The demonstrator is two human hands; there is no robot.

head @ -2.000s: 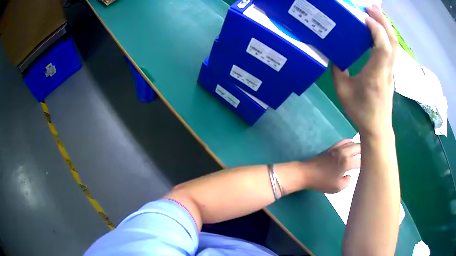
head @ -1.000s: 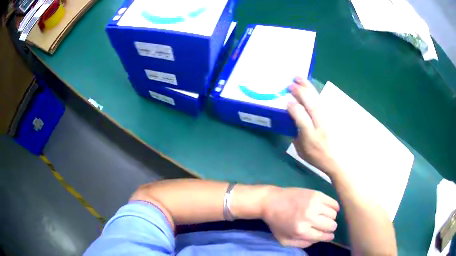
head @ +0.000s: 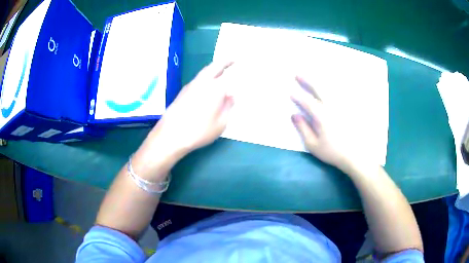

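A large white sheet (head: 262,51) lies flat on the green bench in front of me; it is overexposed and no stickers can be made out. My left hand (head: 198,110) is over the sheet's left edge, fingers apart and bent toward the right. My right hand (head: 326,120) is over the right half of the sheet, fingers apart. I see nothing held in either hand, though the glare hides fine detail at the fingertips. A blue box with a white top (head: 134,61) stands left of my left hand.
Stacked blue boxes (head: 61,67) stand at the far left, beside the single box. More white sheets (head: 455,113) lie at the right edge, with a brown object partly cut off there. A blue object (head: 38,195) is below the bench at lower left. The bench's curved front edge (head: 257,211) runs before me.
My view has turned right. My right hand has let go of the blue box and is over the sheet. My left hand has moved from the bench's front edge to the sheet's left side.
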